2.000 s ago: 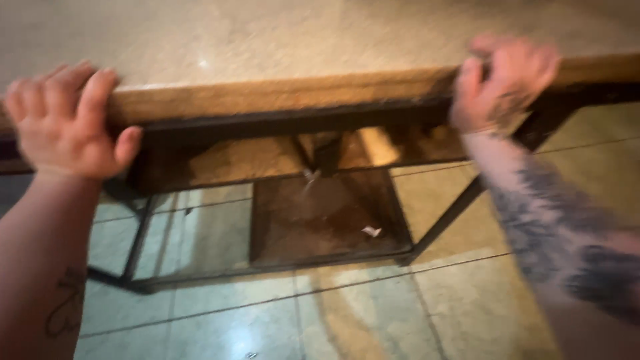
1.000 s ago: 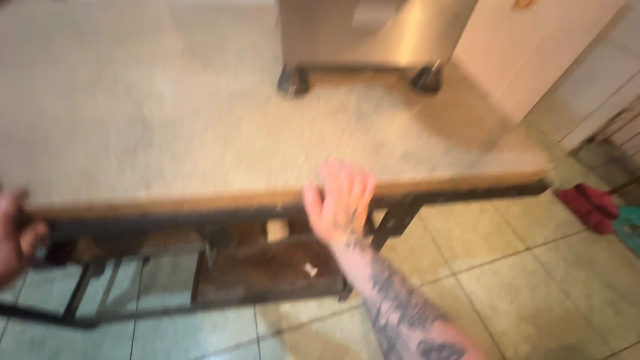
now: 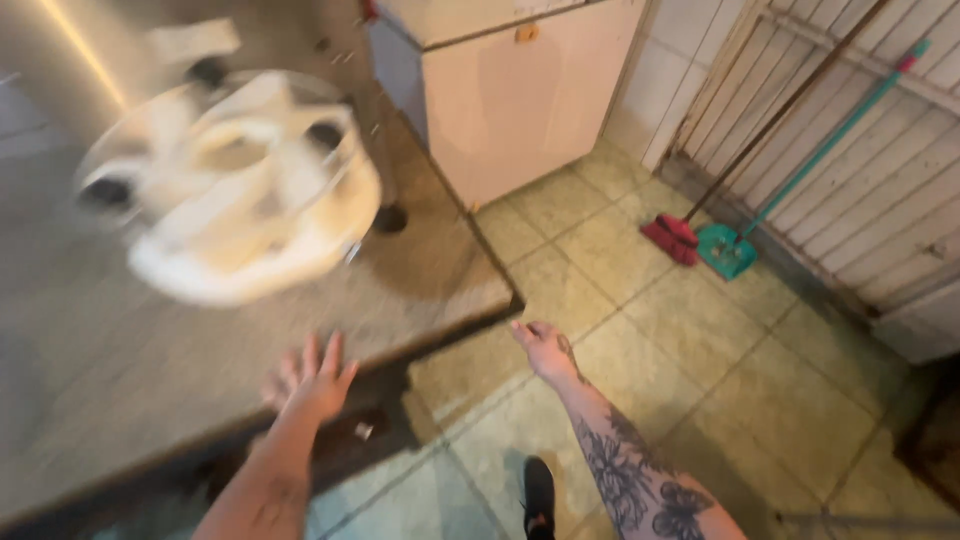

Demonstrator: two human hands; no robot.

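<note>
My left hand (image 3: 311,382) lies with fingers spread on the front edge of a stone-like tabletop (image 3: 187,360), holding nothing. Just off the table's front right corner, my right hand (image 3: 547,351) hangs over the tiled floor; its fingers are partly curled, and whether they touch the table's edge cannot be told. Beyond my left hand, a blurred, whitish round object with spokes and dark round parts (image 3: 247,180) appears over the tabletop, in front of a metal appliance (image 3: 90,45) at the upper left.
A pale box-like cabinet (image 3: 517,105) stands beyond the table. Further right, a red broom (image 3: 673,236) and a green dustpan (image 3: 726,251) with debris lean by a slatted white gate (image 3: 862,142). A dark shoe (image 3: 538,487) is on the floor tiles (image 3: 660,360).
The view has swung to the right. Both hands were on the table's front edge two seconds ago; my right hand is now past the corner, over the floor. The whitish round object has come into view.
</note>
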